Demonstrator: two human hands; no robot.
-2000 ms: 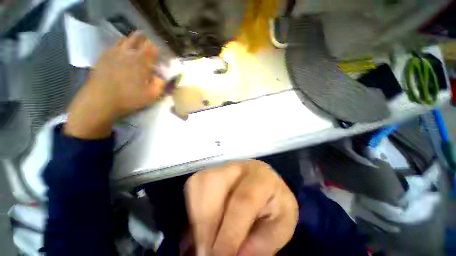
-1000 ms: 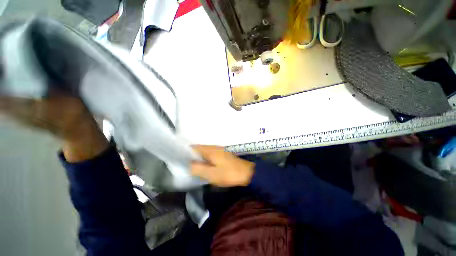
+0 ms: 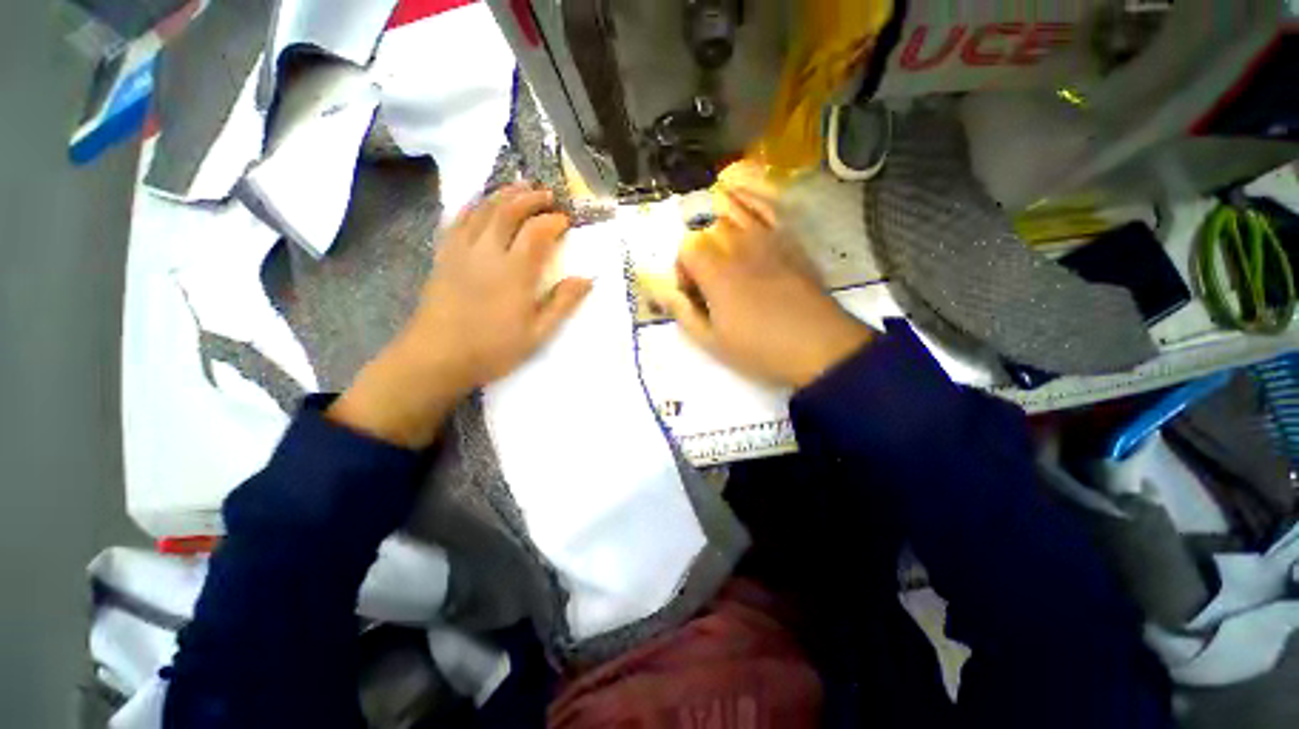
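A long white fabric piece (image 3: 584, 456) lies over a grey fabric panel (image 3: 356, 264) on the table and runs from the presser foot area down toward the lap. My left hand (image 3: 499, 285) rests spread on the pieces just left of the needle area, holding them down. My right hand (image 3: 755, 285) is at the right edge of the white piece beside the needle area, fingers bent and slightly blurred; its grip is unclear. The sewing machine head (image 3: 670, 86) stands above both hands. The needle tip is lost in the bright light.
A curved grey piece (image 3: 997, 257) lies right of the bed, near scissors handles (image 3: 858, 140) and yellow thread (image 3: 833, 64). A flat black rectangle (image 3: 1128, 271) and green coil (image 3: 1242, 268) lie farther right. A blue basket (image 3: 1275, 406) and heaped pieces are below.
The grey and white pieces have moved from the air at left onto the table and under the machine head. Both hands have moved up to the needle area.
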